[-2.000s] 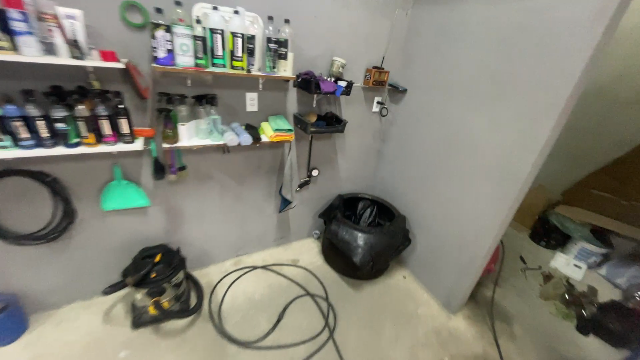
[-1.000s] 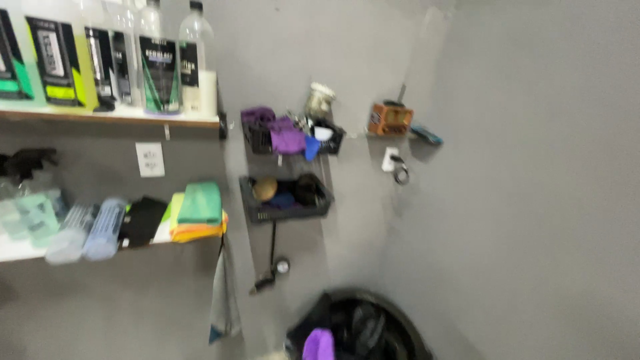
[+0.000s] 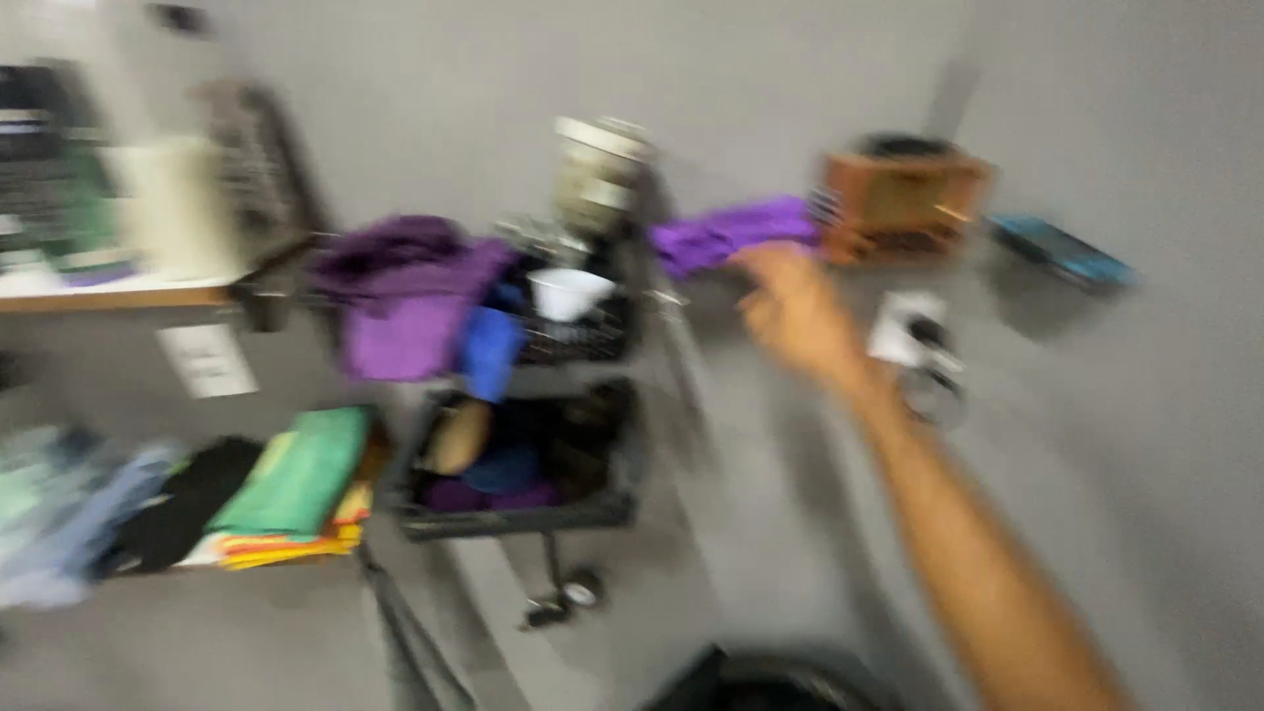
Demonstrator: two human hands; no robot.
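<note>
My right hand reaches up from the lower right and grips a bright purple cloth. The cloth sits just left of an orange-brown box-like object on the wall. Left of my hand, darker purple cloths hang over the edge of a black wall basket, which also holds a white cup and a jar with a pale lid. Below is a black crate with blue and purple items in it. My left hand is out of view. Motion blurs the picture.
At left, a shelf carries bottles. Lower down lie folded green and yellow-orange cloths. A gauge hangs under the crate. A wall outlet with a plug and a blue-black object are at right. A black bin's rim shows below.
The view has moved much closer to the wall baskets. A bright purple item that showed low by the black bin a second ago is gone from there; my right hand now appears higher up with a bright purple cloth.
</note>
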